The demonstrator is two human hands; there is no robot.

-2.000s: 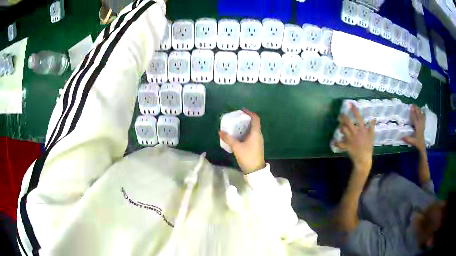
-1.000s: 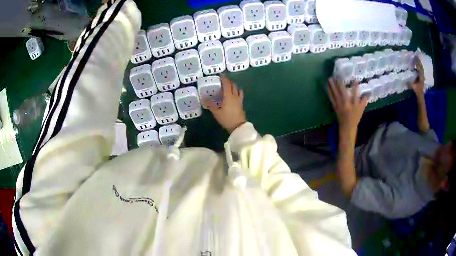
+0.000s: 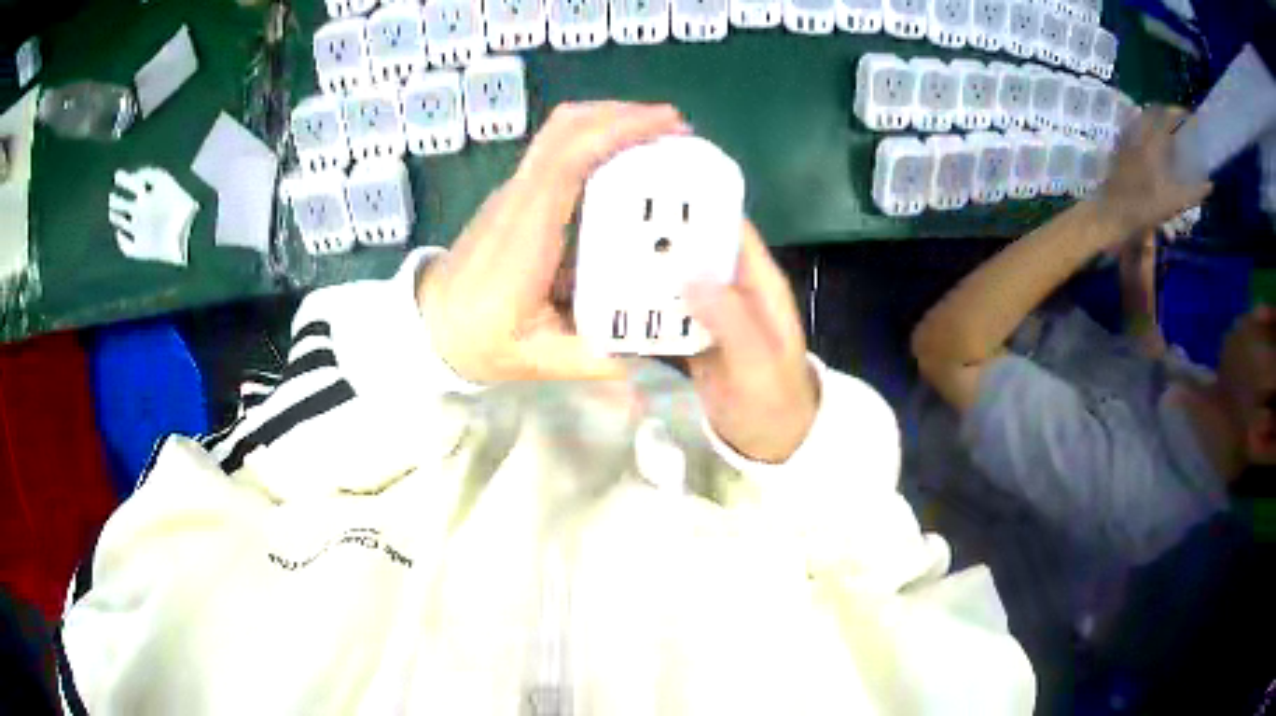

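A white travel plug adapter (image 3: 659, 249) is held up close in front of my chest, its three-slot socket and row of USB ports facing me. My left hand (image 3: 525, 252) grips its left side, with the fingers partly behind it. My right hand (image 3: 756, 343) grips its lower right side, with the thumb over the front near the USB ports. The adapter's pin side is hidden.
Adapter rows (image 3: 434, 115) stand on the green bench (image 3: 742, 140), with more rows at right (image 3: 966, 95). At left lie a white glove (image 3: 153, 214), pale sheets (image 3: 238, 175) and a clear bottle (image 3: 87, 109). A neighbouring person (image 3: 1036, 294) at right holds a white sheet (image 3: 1238, 112).
My left hand has come back from the far side onto an adapter. My right hand has left the third row and is raised to my chest. The neighbour has let go of the rows.
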